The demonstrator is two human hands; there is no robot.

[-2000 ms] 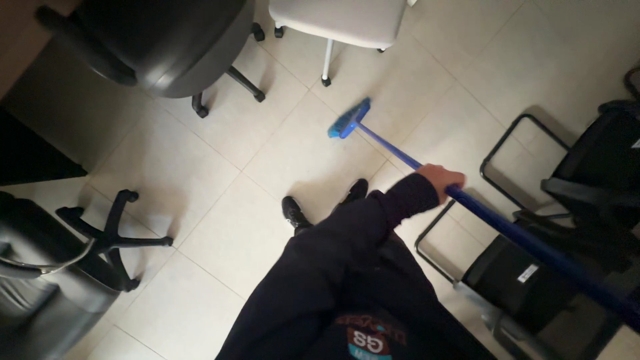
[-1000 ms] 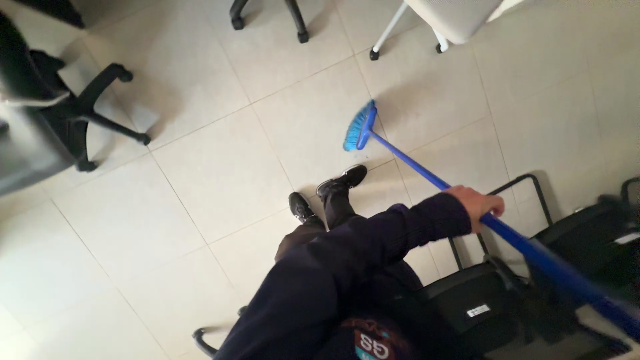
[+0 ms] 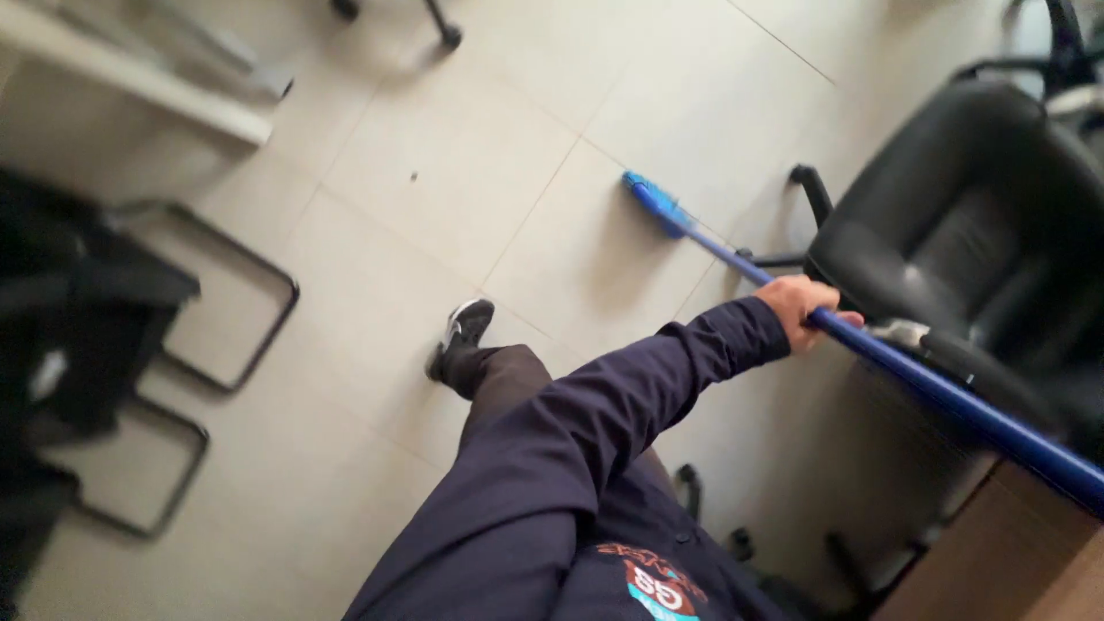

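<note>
My left hand (image 3: 802, 310) is closed around the blue handle of a broom (image 3: 949, 392), with my dark sleeve reaching across from the lower left. From the hand the handle slants up and left to the broom head (image 3: 657, 205), whose light blue bristles are at the tiled floor. Its other end runs out of the frame at the lower right. My right hand is out of view. A black shoe with a pale sole edge (image 3: 464, 332) shows left of the broom head, below it in the picture.
A black office chair (image 3: 957, 216) stands right, close to the handle. Black chairs with tubular metal frames (image 3: 297, 289) are at left, below a pale furniture leg (image 3: 172, 78). A wooden surface (image 3: 1009, 552) fills the lower right corner. A small dark speck (image 3: 413, 176) lies on the floor.
The view has turned and moved on: the tubular-frame chairs, at right before, are now at left, and a black office chair is at right. My left hand has kept its hold on the handle.
</note>
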